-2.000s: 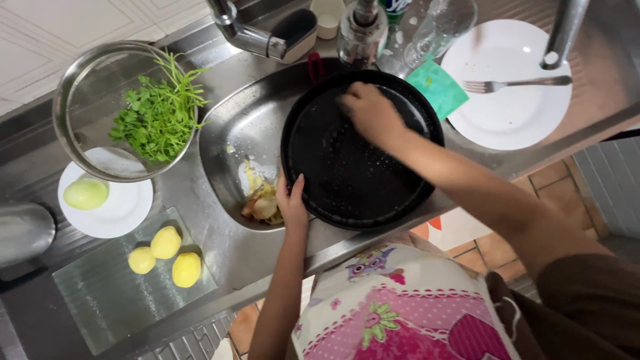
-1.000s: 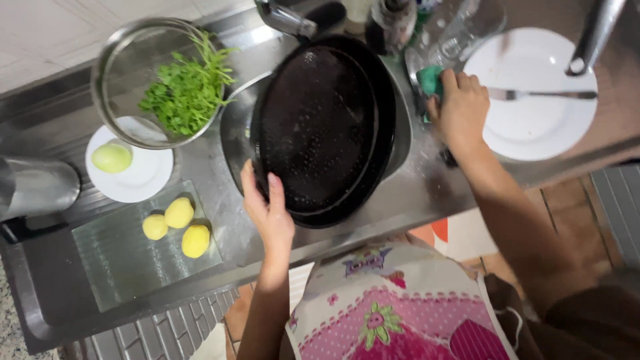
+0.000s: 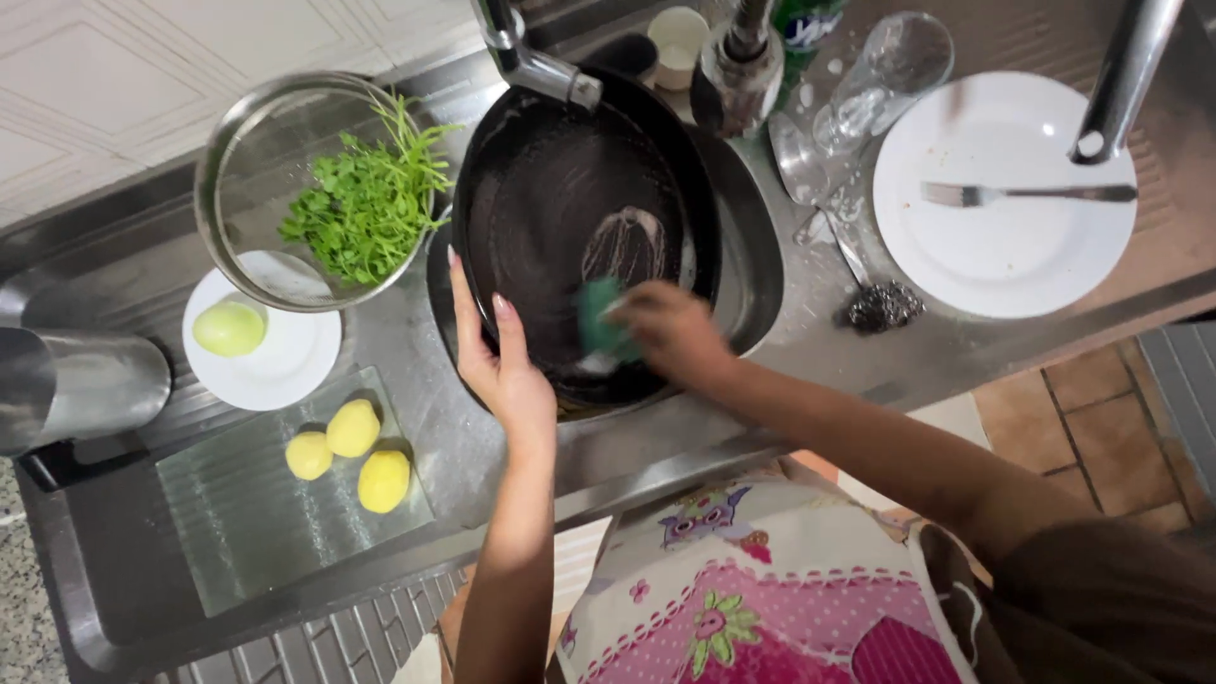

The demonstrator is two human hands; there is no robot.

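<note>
A round black pan (image 3: 541, 218) is held tilted over the steel sink basin (image 3: 755, 275), below the faucet (image 3: 560, 81). My left hand (image 3: 508, 366) grips its lower left rim, with the thumb on the inner side. In my right hand (image 3: 674, 332) is a green sponge or cloth (image 3: 603, 318), blurred, pressed on the pan's inner surface. Whitish streaks of suds curve over the black surface above it. To the right of the sink, a steel wool pad (image 3: 883, 307) lies by spoons (image 3: 798, 160).
Left: a strainer of green herbs (image 3: 361, 209), a plate (image 3: 304, 356) with a pale peeled vegetable, a glass board (image 3: 285, 532) with peeled potatoes (image 3: 384, 481), and a metal pitcher (image 3: 104, 385). Right: a white plate (image 3: 997, 266) with a fork (image 3: 1026, 193), a drinking glass (image 3: 883, 81) and a bottle (image 3: 803, 38).
My right hand was inside the pan, then at the green sponge or cloth beside the sink, and is now back in the pan with it. Suds streaks now show there.
</note>
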